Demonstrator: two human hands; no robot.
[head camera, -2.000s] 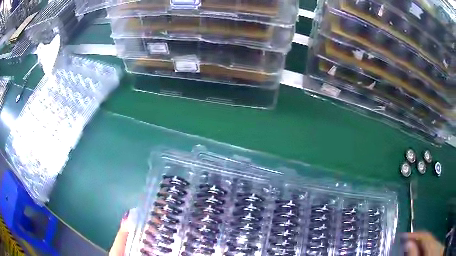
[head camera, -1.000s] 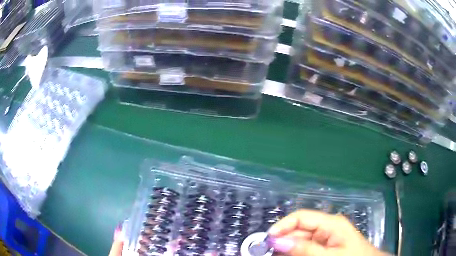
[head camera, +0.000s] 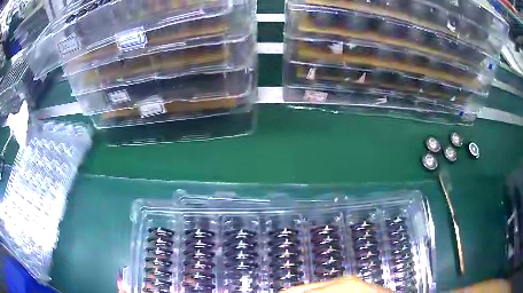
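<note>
The clear blister tray lies nearest me, with seven columns of round dark parts standing on edge. It is cut off by the bottom edge. My right hand is over the tray's lower right half, mostly cut off by the bottom edge, its fingertips hidden. A sliver of my left hand shows at the tray's left edge; its grip cannot be made out. Several loose round components lie flat at the right, one with a paler face. A thin tan brush lies below them.
Two tall stacks of filled clear trays stand at the back, left and right. A glaring empty blister tray lies at the left. A blue object is at the lower left corner. A dark object shows at the right edge.
My right hand, earlier over the tray with a white-ringed round part between its fingers, is now lower and mostly out of view; that part no longer shows. The view has turned, levelling the tray.
</note>
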